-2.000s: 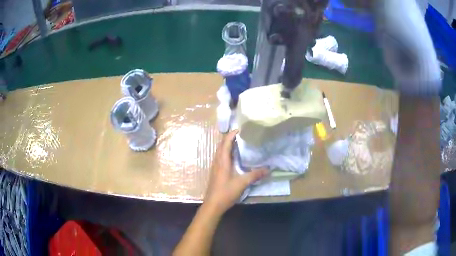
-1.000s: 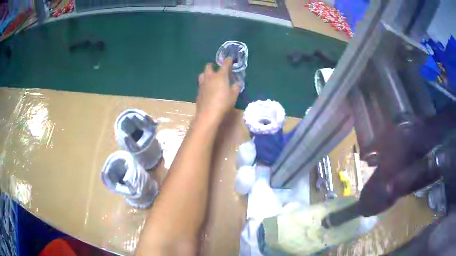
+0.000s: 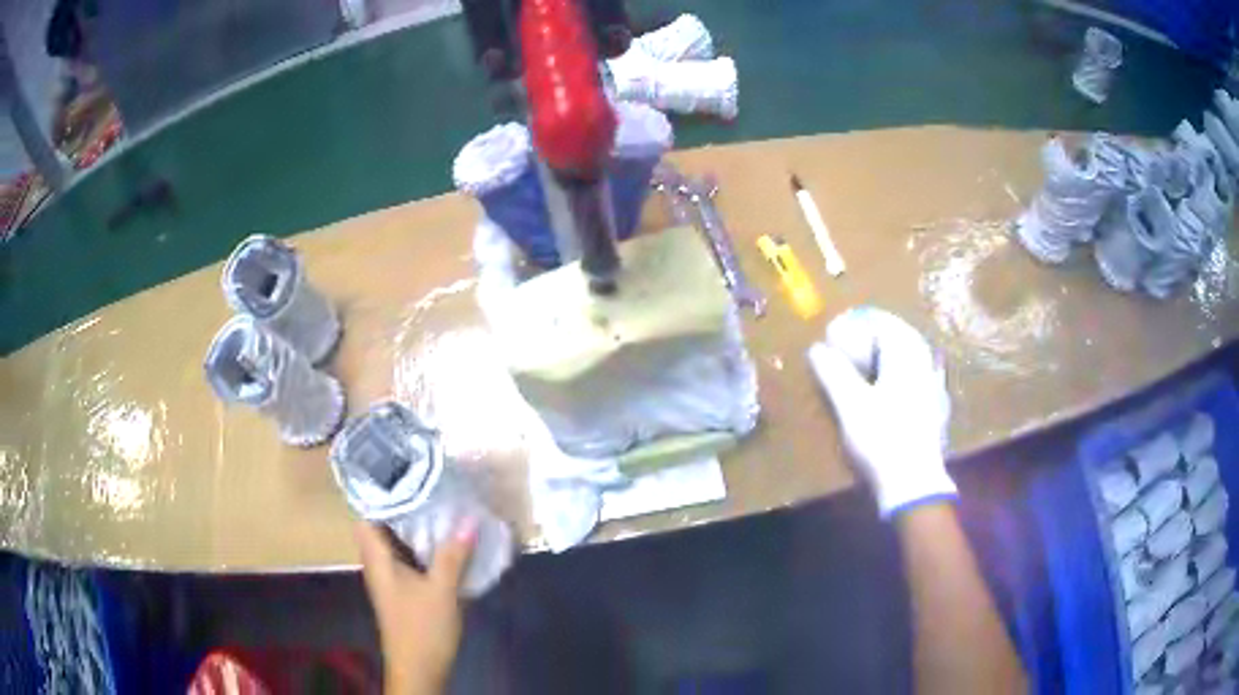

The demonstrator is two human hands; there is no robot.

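My bare left hand grips the lower part of a grey-white tubular piece at the bench's front edge; its open, folded top faces up. Two similar pieces stand together behind it to the left. The cream-yellow block is under the toggle clamp's rod, with the red handle above. White-grey crumpled cloth lies under the block, over a pale yellow-green base. My gloved right hand is right of the block, low over the bench, thumb and fingers apart, with nothing visible in it.
Wrenches, a yellow knife and a marker lie right of the block. Tubular pieces cluster at the right; others lie on the green surface. Dark blue fabric-topped cylinders stand behind the clamp. A blue crate is front right.
My left hand has come back from the green surface to the bench's front edge with the tubular piece. The clamp's red handle now shows above the block. My gloved right hand is now clearly in view.
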